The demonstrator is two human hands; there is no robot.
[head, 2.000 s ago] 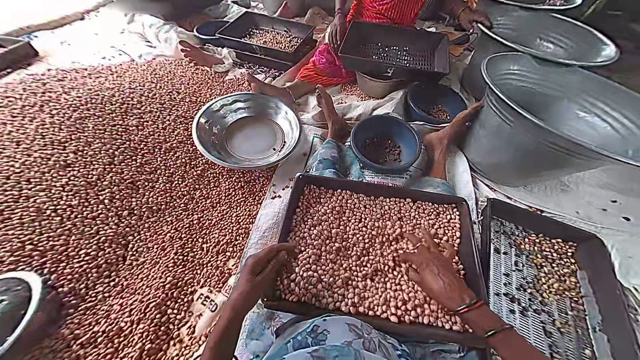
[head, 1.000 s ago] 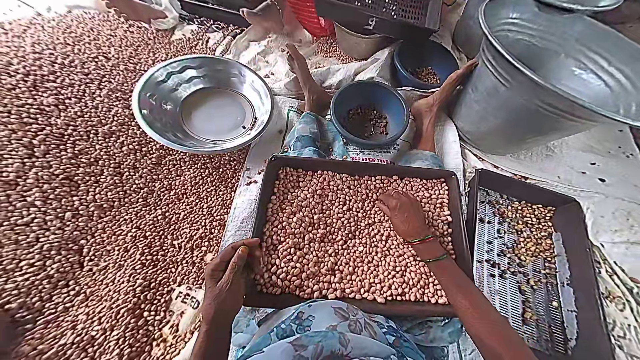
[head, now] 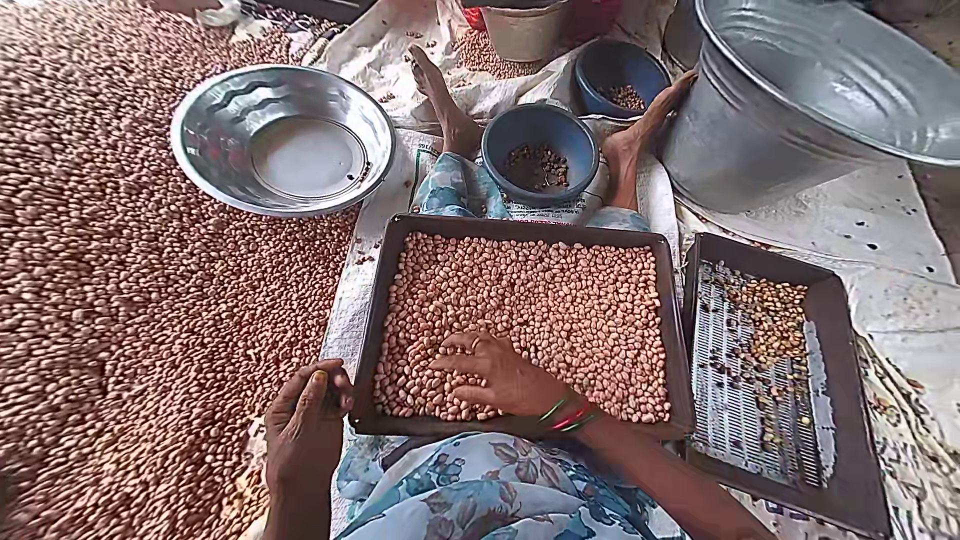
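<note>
A dark rectangular tray [head: 675, 300] full of pinkish-brown nuts or seeds [head: 540, 300] rests on my lap. My right hand [head: 499, 375], with bangles at the wrist, lies on the nuts at the tray's lower middle, fingers spread; nothing is clearly held. My left hand [head: 311, 420] is at the tray's lower left corner with fingers curled; whether anything is between them cannot be made out. A blue bowl [head: 540, 154] with some dark pieces sits between my legs, just beyond the tray.
A large heap of nuts [head: 150, 315] covers the floor at left. A steel basin [head: 217, 172] stands at its edge. To the right are a slotted dark tray [head: 855, 420] with yellowish and dark pieces, and a large metal tub [head: 735, 142]. A second blue bowl [head: 600, 56] and a pale bucket [head: 525, 34] stand ahead.
My right hand has moved from the tray's right side to its lower middle. My left hand stays by the left edge. The view has tilted down.
</note>
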